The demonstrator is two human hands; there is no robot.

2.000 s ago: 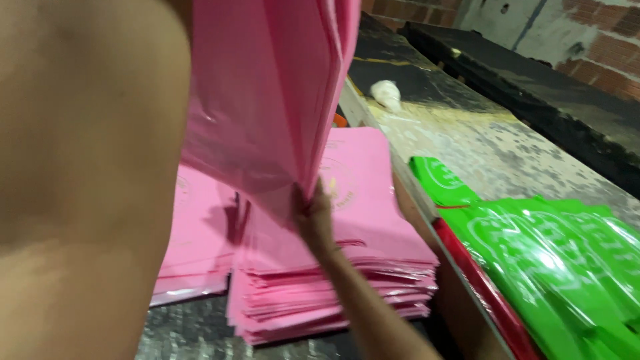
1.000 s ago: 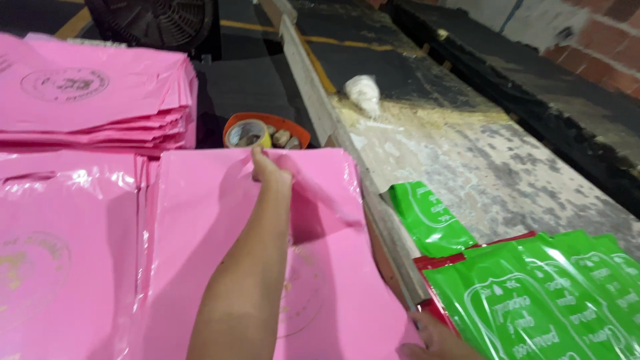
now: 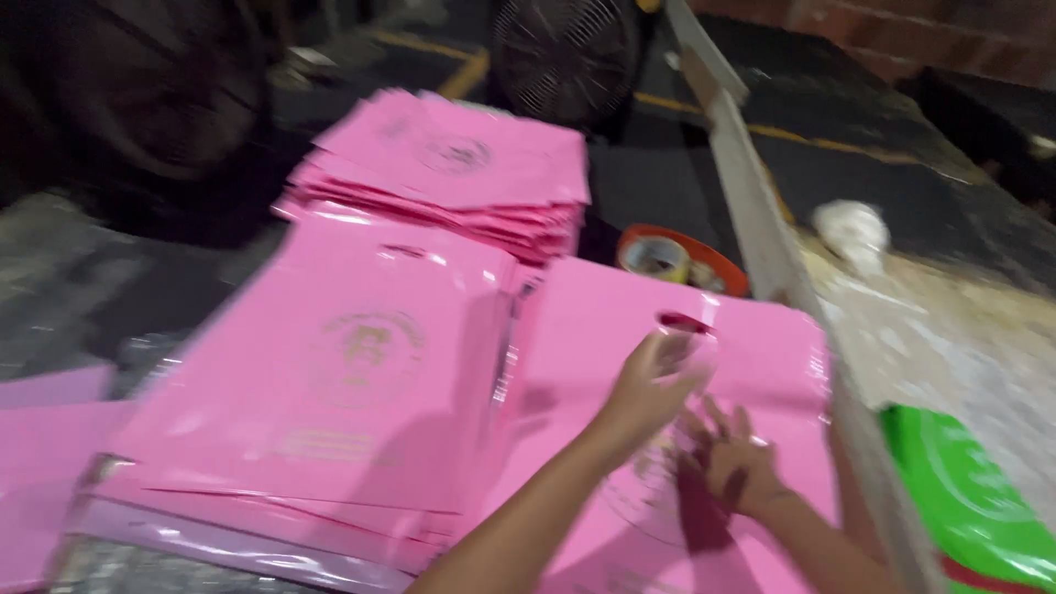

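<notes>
Pink plastic bags with die-cut handles lie in stacks. My left hand (image 3: 656,375) is over the upper part of the right stack of pink bags (image 3: 594,322), just below its handle slot, fingers bent and blurred. Close by to the right, my right hand (image 3: 730,462) has its fingers spread above the printed round emblem of the same top bag; it holds nothing visible. Left of them lies a second stack of pink bags (image 3: 437,330), and behind it a third stack of pink bags (image 3: 520,157), turned sideways.
An orange dish (image 3: 730,272) with a roll of tape (image 3: 653,257) stands behind the right stack. A wooden board (image 3: 763,181) runs along the right. Beyond it lie a white lump (image 3: 852,231) and green printed bags (image 3: 961,487). A black fan (image 3: 565,58) stands at the back.
The pink bags lifted two seconds ago now lie on the right stack. My right hand has moved from the stack's right edge to above its middle. The view has swung left.
</notes>
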